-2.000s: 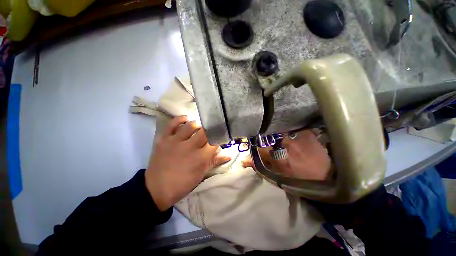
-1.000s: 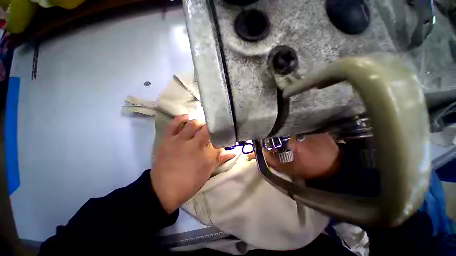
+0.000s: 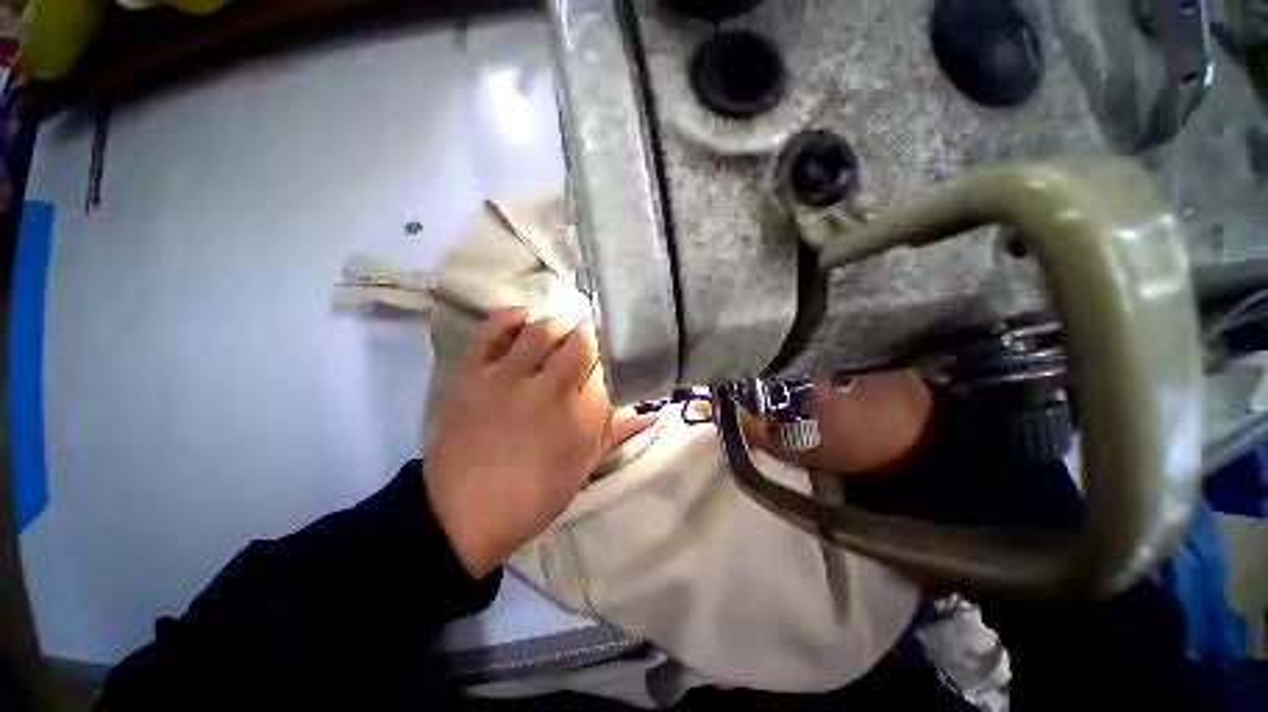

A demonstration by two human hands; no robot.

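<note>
A beige garment piece (image 3: 737,584) lies under the needle area and hangs over the table's front edge. Two zipper-like tape tails (image 3: 387,285) stick out at its left. My left hand (image 3: 515,431) presses on the cloth just left of the presser foot (image 3: 688,406), with thumb and fingers near the bright needle spot. My right hand (image 3: 862,424) is on the cloth right of the foot, partly hidden behind the machine's cream loop-shaped guard (image 3: 1133,403). Its fingertips are close to the foot. The needle point itself is hard to make out in the glare.
The grey-white sewing machine head (image 3: 890,125) fills the upper right, close above my hands. The white table (image 3: 237,348) has blue tape (image 3: 31,369) at its left edge and a measuring-tape-like front edge (image 3: 549,654). Yellow-green items lie at top left, blue cloth (image 3: 1203,584) at lower right.
The view has shifted, so the machine head and guard appear larger and further right. Both hands stay beside the foot on the cloth, with little visible change in their hold.
</note>
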